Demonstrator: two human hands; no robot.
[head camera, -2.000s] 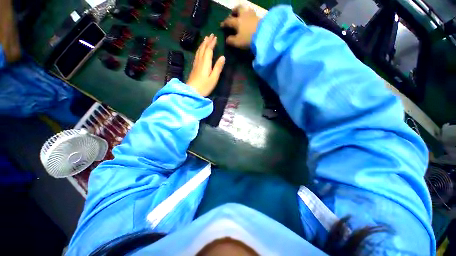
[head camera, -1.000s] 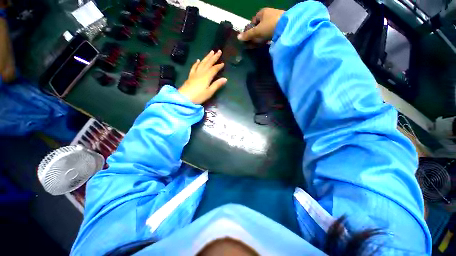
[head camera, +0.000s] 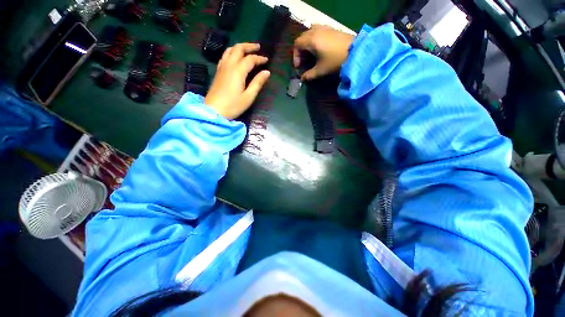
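Small black blocks with thin red leads, likely wired speakers (head camera: 323, 130), lie in a row on the green bench mat, partly under my right forearm. Another black row (head camera: 274, 31) runs between my hands. My right hand (head camera: 319, 52) is bent with its fingertips at a small greyish piece (head camera: 294, 86); whether it grips it is unclear. My left hand (head camera: 237, 80) rests on the mat beside the black row, fingers apart and curved, with nothing visible in it.
More black wired bundles (head camera: 144, 71) lie at the left. A phone (head camera: 62, 62) lies at the far left. A white fan (head camera: 62, 204) and a tray of dark red parts (head camera: 93, 162) are at the lower left. Open tablets (head camera: 443, 23) stand beyond the white strip at the right.
My right hand has moved from the far row to the greyish piece. My left hand has shifted left and its fingers are more bent. The whole view has shifted.
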